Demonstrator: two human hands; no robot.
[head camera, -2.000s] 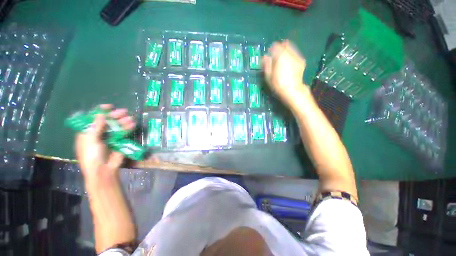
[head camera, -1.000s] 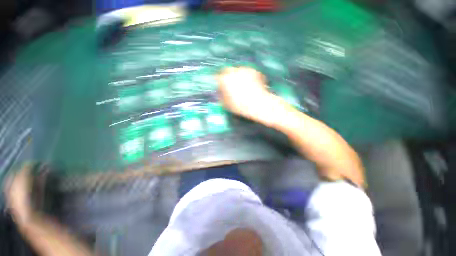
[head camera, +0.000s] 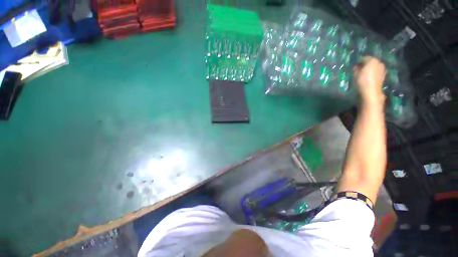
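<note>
My right hand (head camera: 370, 75) is at the right, on the near right part of a clear blister tray (head camera: 314, 52) with green circuit boards in its pockets. The tray lies on top of the clear stack at the bench's right end. My fingers are bent at the tray; whether they grip it is too blurred to tell. My left hand is out of the picture.
A green stack of panels (head camera: 233, 30) stands left of the tray, with a dark ribbed pad (head camera: 229, 102) before it. Red-orange piles (head camera: 133, 17), papers (head camera: 45, 62) and a black slab (head camera: 8, 95) lie at back left. Black crates stand right; a blue-rimmed bin (head camera: 271, 196) is below.
The view has turned to the right. The tray of boards has left the bench's middle, and a filled tray now lies on the right stack under my right hand. My left hand has left the picture.
</note>
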